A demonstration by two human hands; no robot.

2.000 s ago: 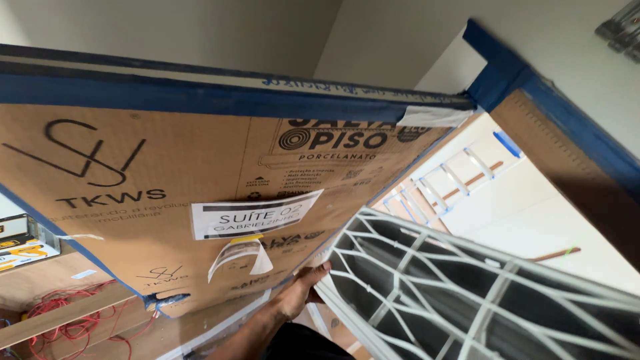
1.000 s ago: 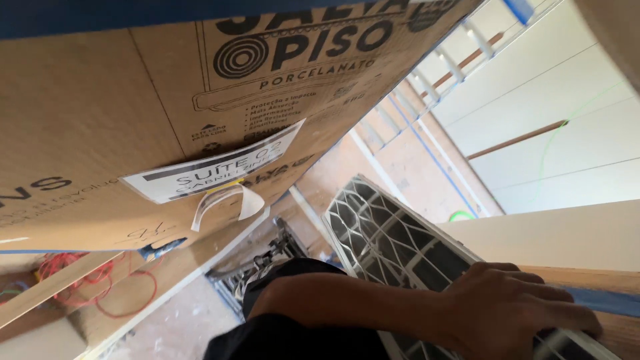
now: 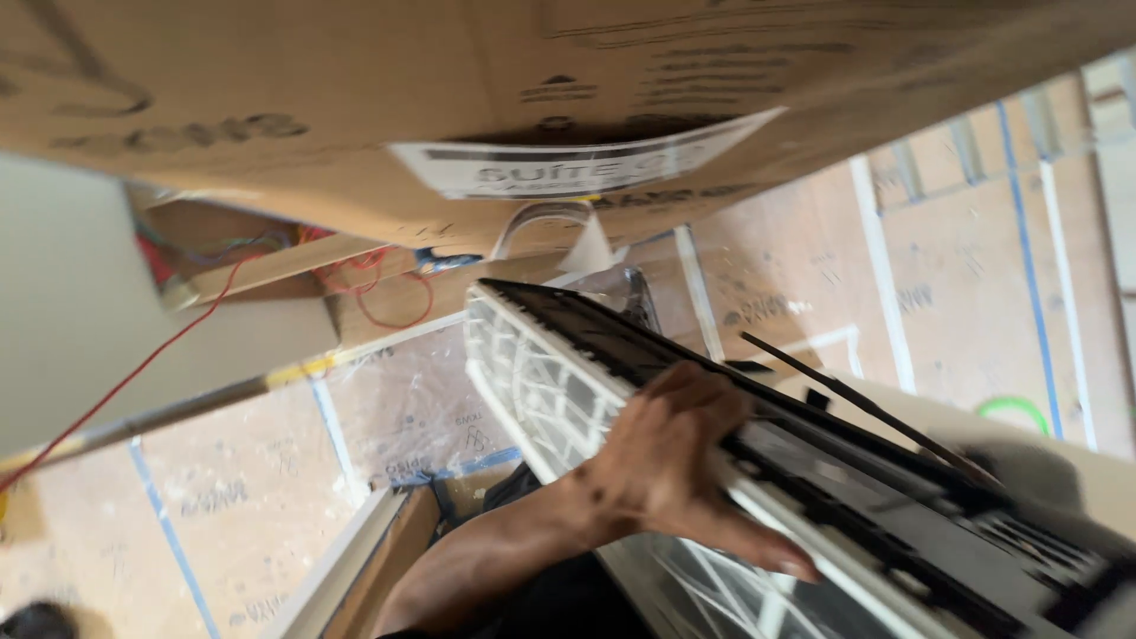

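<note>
My left hand (image 3: 670, 470) grips a long unit (image 3: 568, 399) with a white lattice face and a black, slotted side. Its fingers lie over the upper edge and its thumb points to the lower right along the white rim. The unit slants from the middle of the view to the lower right corner, and what it is exactly is hard to tell. Just beyond its far end hangs a large cardboard-covered panel (image 3: 355, 80) with a white paper label (image 3: 586, 169) and a curled, loose strip of paper (image 3: 555, 231). My right hand is out of view.
Protective cardboard sheets joined with blue and white tape cover the floor (image 3: 781, 231). A thin dark rod (image 3: 843, 390) sticks out beside the unit. Red cable (image 3: 390, 302) lies in loops at the upper left. Ladder rungs (image 3: 967, 151) show at the upper right, a board edge (image 3: 346, 559) at the lower left.
The unit has turned, so its black side now shows, and its far end has come closer to the label. My left hand stays on it. The view has swung strongly.
</note>
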